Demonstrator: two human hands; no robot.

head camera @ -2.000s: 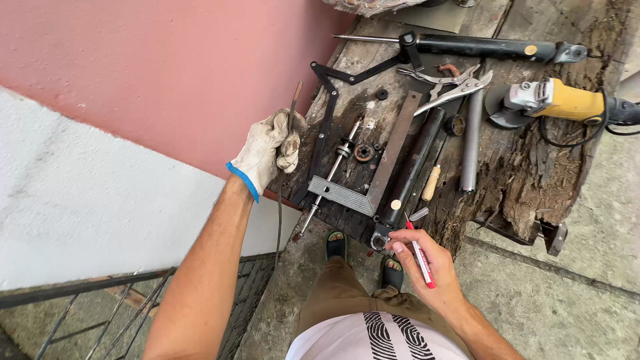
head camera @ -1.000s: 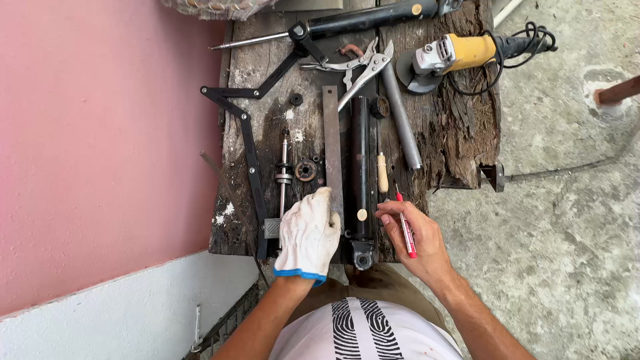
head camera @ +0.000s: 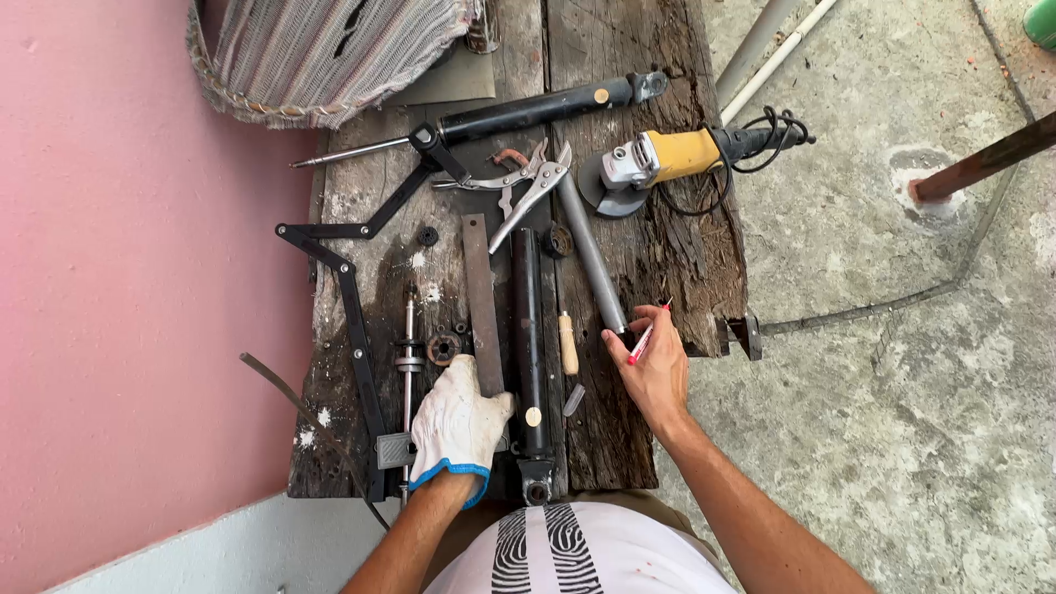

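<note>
My left hand [head camera: 462,417], in a white work glove with a blue cuff, lies over the lower part of a try square, near the foot of its rusty steel blade [head camera: 483,305]; whether its fingers grip is hidden. Left of the glove are a metal shaft with collars [head camera: 408,363] and a round ring part [head camera: 444,348]. A black hydraulic cylinder [head camera: 530,330] lies just to its right. My bare right hand [head camera: 656,363] holds a red marker [head camera: 641,342], with thumb and fingers at the lower end of a grey metal tube [head camera: 590,252].
A yellow angle grinder [head camera: 676,157] lies at the right of the weathered wooden bench [head camera: 594,445]. Behind are locking pliers [head camera: 528,186], another cylinder [head camera: 528,111] and a woven basket [head camera: 330,62]. A folding black linkage [head camera: 351,305] lies left, a wooden handle [head camera: 568,342] near the middle. A pink wall [head camera: 140,247] borders the left.
My right hand has moved from beside the cylinder's lower end to the grey tube's end, still holding the marker. My left hand, raised with a thin rod two seconds ago, is now down on the square.
</note>
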